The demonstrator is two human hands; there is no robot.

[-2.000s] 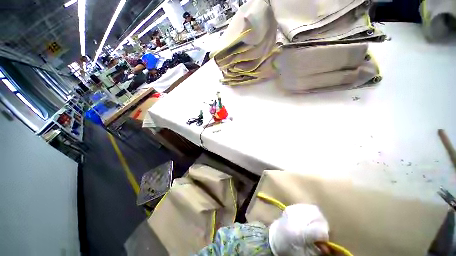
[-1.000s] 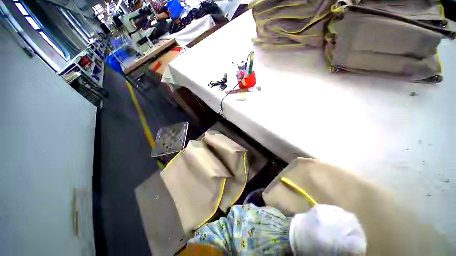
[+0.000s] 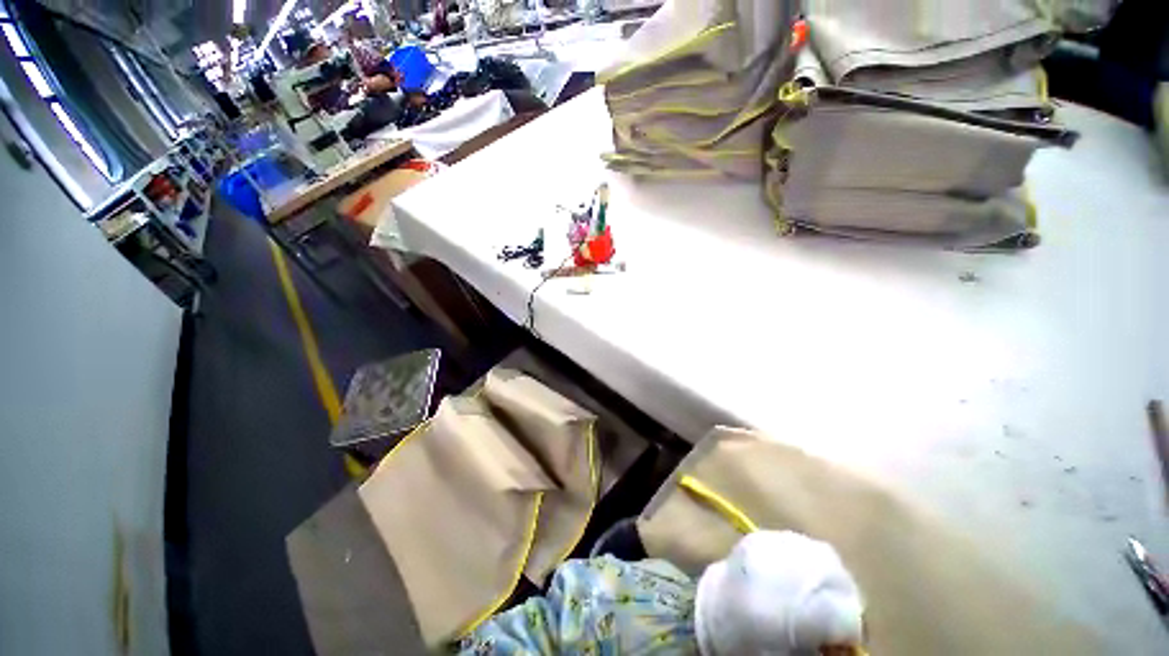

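Note:
My left hand (image 3: 779, 597), in a white glove below a blue patterned sleeve, is at the bottom edge, partly cut off. It looks closed on a beige bag body (image 3: 885, 545) with a yellow edge strip (image 3: 718, 502) that runs under the glove. The fingertips are mostly hidden or out of the picture. The bag body lies over the near edge of the white table (image 3: 769, 346). My right hand is not in view. A pointed metal tool (image 3: 1145, 570) shows at the right edge, cut off.
Stacked beige bag bodies (image 3: 904, 173) stand at the table's back. A red holder with tools (image 3: 595, 246) and a black cord sit near the left corner. More bag bodies (image 3: 462, 493) lie beside the table, near a flat square surface (image 3: 389, 395). A brown stick (image 3: 1160, 436) shows far right.
The view swung right and down, then partly back. My left hand stays on the bag body's yellow edge. The finger and strip seen beyond the glove earlier are now mostly cut off.

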